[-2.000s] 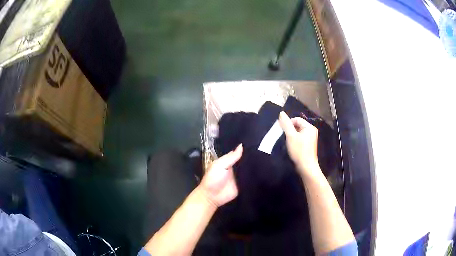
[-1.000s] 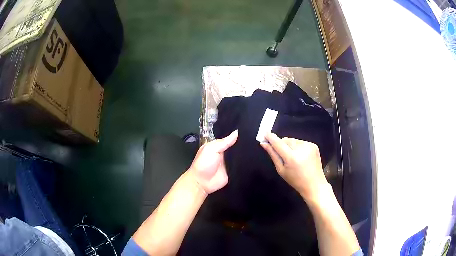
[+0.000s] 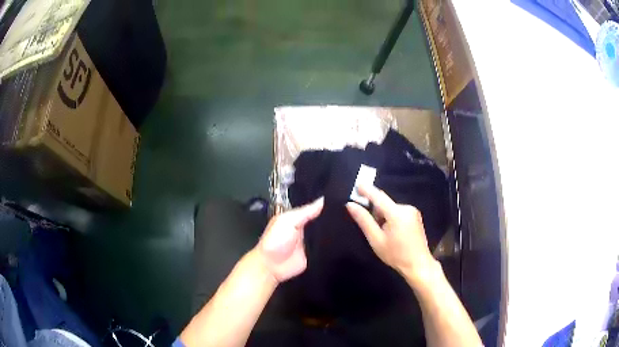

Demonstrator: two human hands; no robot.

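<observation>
A black garment (image 3: pixel 339 251) lies in a heap over my lap and a low light-brown carton (image 3: pixel 326 122) with shiny clear film. A short white strip (image 3: pixel 366 175) shows over the black cloth, its lower end at the fingertips of my right hand (image 3: pixel 396 234), between index finger and thumb. My left hand (image 3: pixel 285 245) is at the cloth's left side, thumb raised and pointing up-right; its fingers are mostly hidden by the cloth and seem to hold it from beneath. A thin light line marks the cloth's upper right.
A brown box marked "SF" (image 3: pixel 91 129) stands at the left across the green floor (image 3: pixel 224 74). A long white table (image 3: pixel 556 169) runs along the right, with blue items at its far end. A dark table leg (image 3: pixel 390 51) stands beyond the carton. Part of a person in blue clothing shows at lower left.
My right hand first held the strip hanging from above, then lowered and turned it over the cloth. Less of the strip now shows beyond the fingertips. My left hand has hardly moved.
</observation>
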